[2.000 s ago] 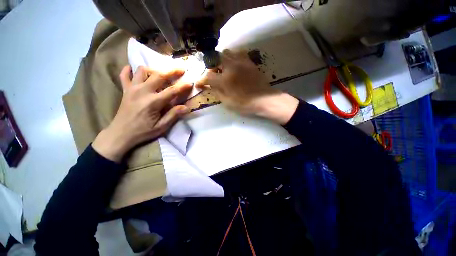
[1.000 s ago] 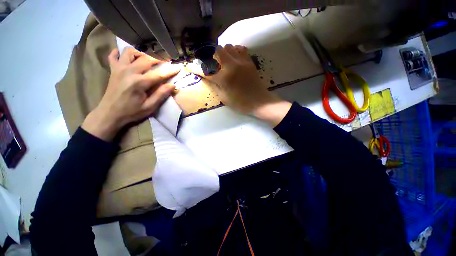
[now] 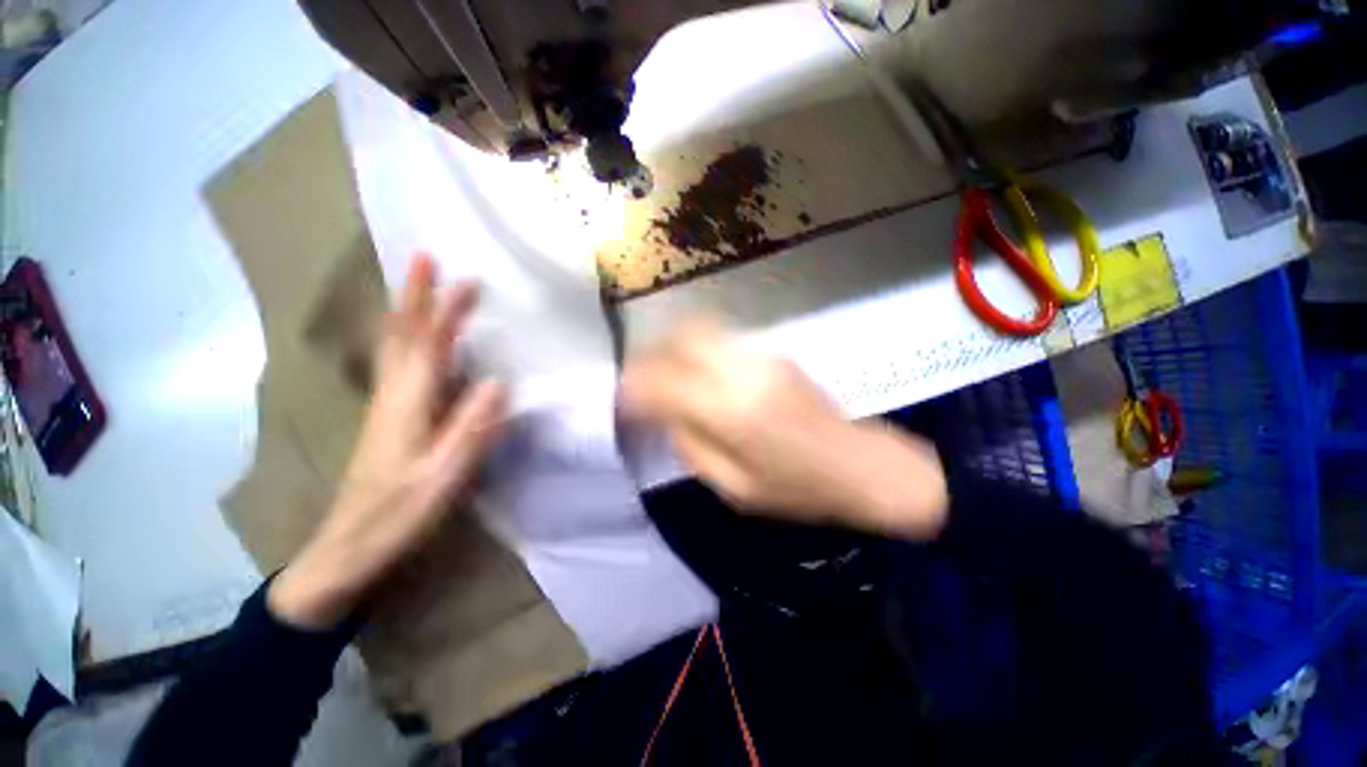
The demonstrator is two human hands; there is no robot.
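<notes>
The khaki front panel (image 3: 293, 300) lies left of the needle area on the white tabletop, its lower end over the front edge. The white lining piece (image 3: 547, 390) lies flat over its right side. My left hand (image 3: 397, 450), blurred, rests on the cloth with its fingers apart. My right hand (image 3: 765, 427), strongly blurred, is at the right edge of the lining; whether it pinches the cloth is hidden by blur. The sewing machine head (image 3: 495, 68) stands above, its lit needle area beyond both hands.
Scissors with red and yellow loops (image 3: 1005, 262) lie at the machine's right. Smaller scissors (image 3: 1148, 427) are by the blue basket (image 3: 1244, 390) at right. A dark red-edged smartphone (image 3: 48, 367) lies at far left. White cloth (image 3: 33, 607) is at the left edge.
Both hands have moved from the needle area toward me. The cloth has come out from there and lies straighter, with the white lining spread over the khaki.
</notes>
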